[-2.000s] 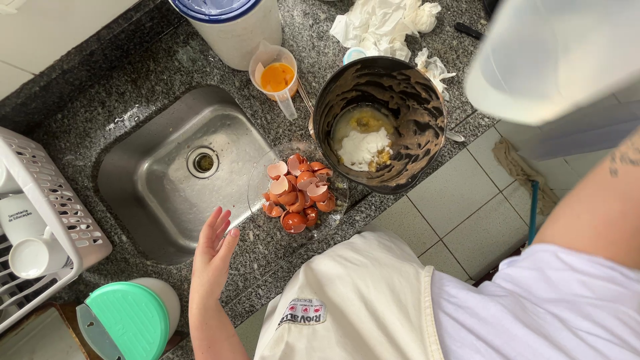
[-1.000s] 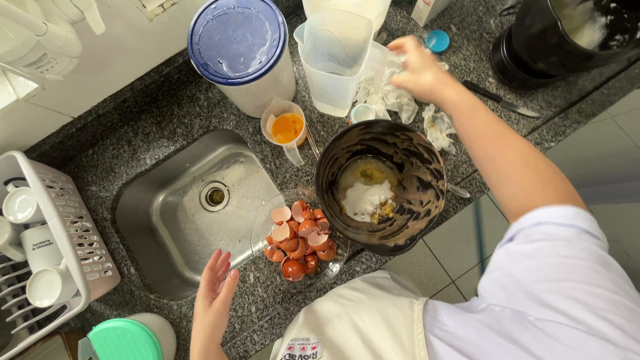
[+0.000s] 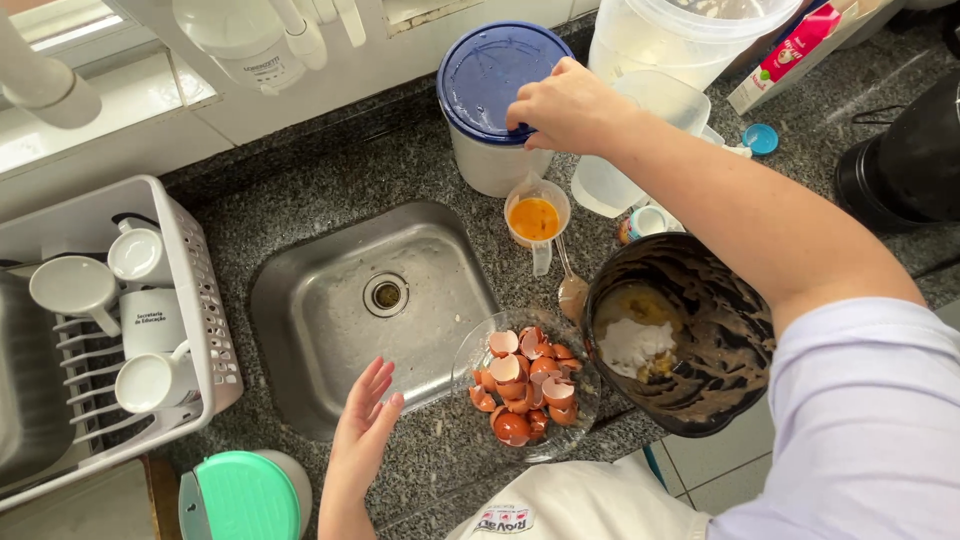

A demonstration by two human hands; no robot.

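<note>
My left hand (image 3: 365, 424) hovers with fingers apart over the near right edge of the steel sink (image 3: 330, 300), holding nothing. My right hand (image 3: 562, 109) is over the right side of the blue lid (image 3: 495, 75) of a white bucket, its fingers bent down; whether they touch or grip the lid is hidden. Below it stands a clear measuring jug (image 3: 541, 255) with orange liquid, beside a spoon (image 3: 571, 292). Brown eggshells (image 3: 525, 382) lie heaped on a glass plate (image 3: 472, 337). Right of them, a dark pot (image 3: 720, 330) smeared brown inside holds a white mass and yellowish liquid.
A white dish rack (image 3: 206, 337) with several mugs stands left, above a container with a green lid (image 3: 247, 499). Behind my right arm are a translucent container (image 3: 660, 101), a large clear tub (image 3: 637, 37), a carton (image 3: 795, 56), a blue cap (image 3: 760, 139) and a black appliance (image 3: 915, 165).
My right hand has moved left from the crumpled white material to the blue lid. The translucent container, upright a second ago, now lies tilted behind my forearm. My left hand stays near the sink.
</note>
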